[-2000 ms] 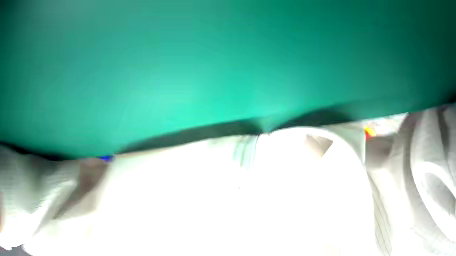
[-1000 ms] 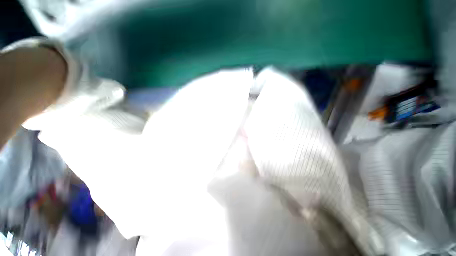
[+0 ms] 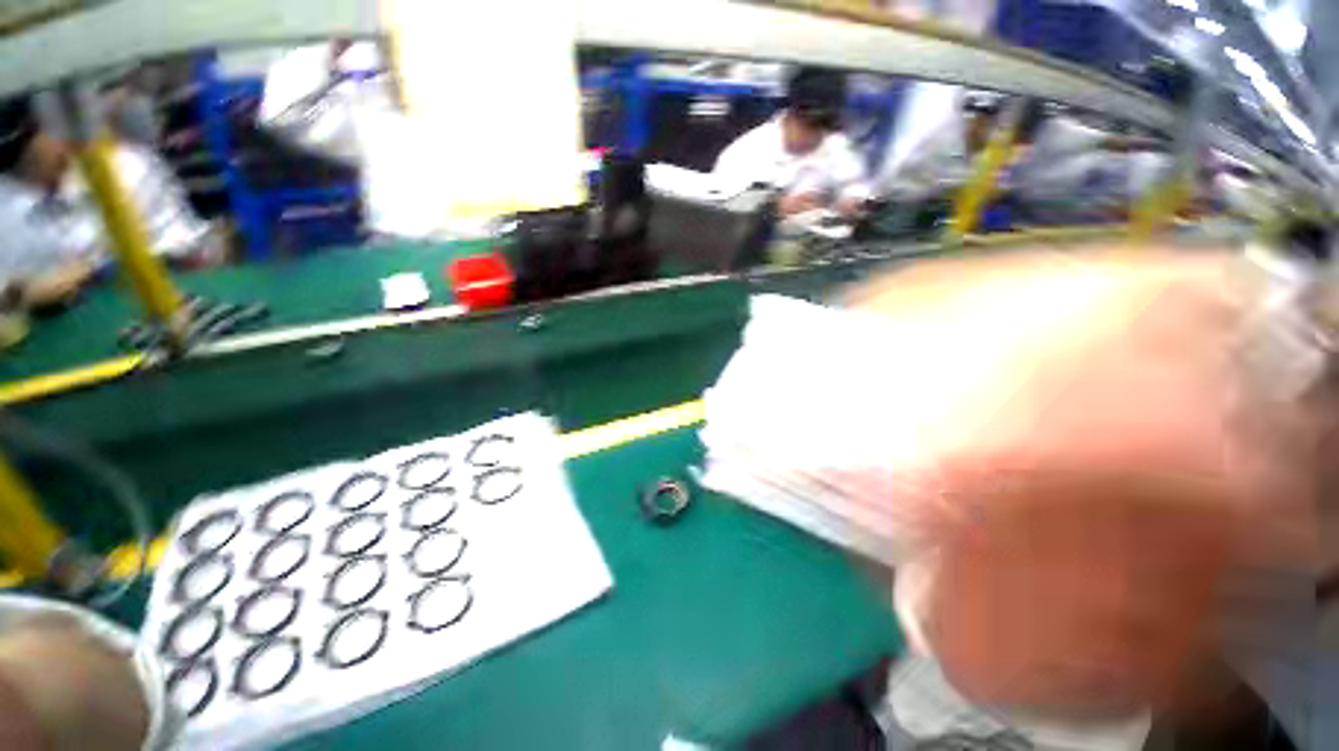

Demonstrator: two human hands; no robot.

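Observation:
A white foam sheet (image 3: 514,587) lies on the green bench at left and carries rows of thin black ring parts (image 3: 354,637). A thicker dark round piece (image 3: 665,500) lies alone on the bench, right of the sheet. A white sheet stack (image 3: 822,396) is at centre right, partly covered by my right hand. My right hand (image 3: 1087,440) is large, close to the camera and blurred; its fingers cannot be made out. My left hand (image 3: 66,690) shows only as skin beside a white cuff, cut off at the lower left corner; its fingers are hidden.
A green conveyor (image 3: 397,396) edged with yellow tape runs behind the sheets. Beyond it are a red bin (image 3: 480,280), a black box (image 3: 588,242) and people in white smocks (image 3: 800,162). Yellow posts stand at far left (image 3: 129,242) and at the back (image 3: 981,184).
The view has swung up from the white clothing and plain green surface to the bench, sheets and line. My right hand has come up large at right; the skin at left is now lower.

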